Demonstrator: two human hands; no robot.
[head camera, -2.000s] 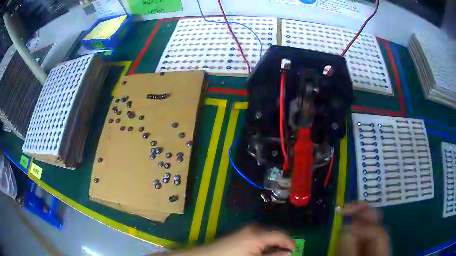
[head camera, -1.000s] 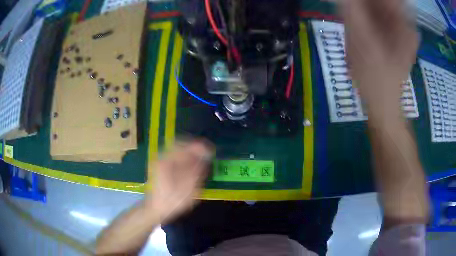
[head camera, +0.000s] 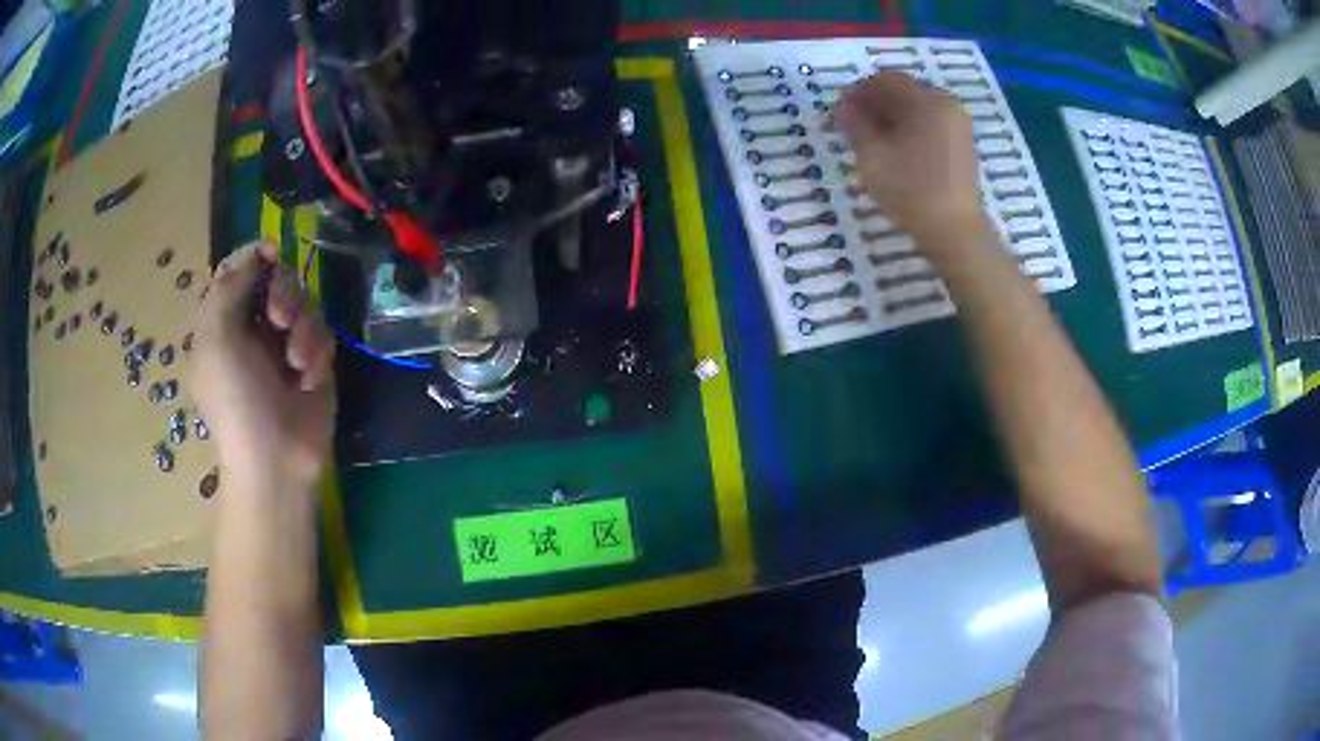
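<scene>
The black test fixture (head camera: 565, 217) stands left of centre with its silver round nest (head camera: 482, 371) at the front and a clear plate (head camera: 507, 282) above it. My left hand (head camera: 261, 348) is beside the fixture's left side, over the cardboard's right edge, fingers curled; whether it holds anything is hidden. My right hand (head camera: 912, 152) is over the white tray (head camera: 804, 326) with rows of small dumbbell-shaped components (head camera: 811, 272). Its fingertips are at the tray's upper middle; whether they grip a component cannot be seen.
The brown cardboard (head camera: 109, 492) with scattered dark and silver components lies left. A second tray (head camera: 1158, 232) lies further right, with stacked trays (head camera: 1281, 217) at the far right. A green sign (head camera: 544, 540) lies in front of the fixture. A blue stool (head camera: 1230, 521) stands below the bench.
The view has shifted to the right. My left hand has moved up beside the fixture from near the green sign. My right hand stays over the tray, now at its upper middle.
</scene>
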